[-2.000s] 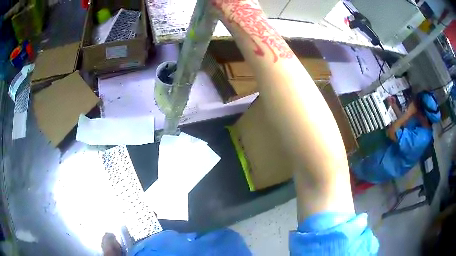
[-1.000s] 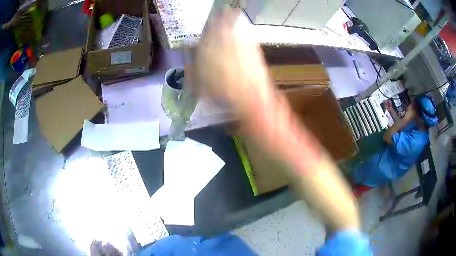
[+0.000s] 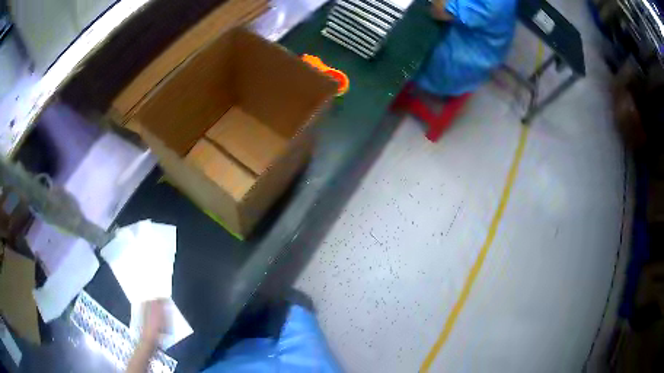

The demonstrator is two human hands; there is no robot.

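The plain white papers (image 3: pixel 149 255) lie overlapping on the dark green mat at the lower left. My left hand (image 3: pixel 153 320) is small and blurred over their lower end; its fingers and any grip cannot be made out. A printed label sheet (image 3: pixel 102 328) lies just left of it, partly in glare. The open shipping carton (image 3: pixel 244 138) stands upright on the mat, its bottom flaps showing inside. My right hand is not in view.
The post (image 3: pixel 54 207) crosses the left side. Cardboard pads (image 3: pixel 18 291) lie at the left edge. Orange tape (image 3: pixel 327 75) and striped white stacks (image 3: pixel 360 25) are behind the carton. A person in blue (image 3: pixel 477 44) sits beyond, by a red stool (image 3: pixel 429 113).
The view has swung right, bringing the carton's inside and the floor into view. My right hand and forearm, earlier up by the post, are gone from view. My left hand is now over the papers.
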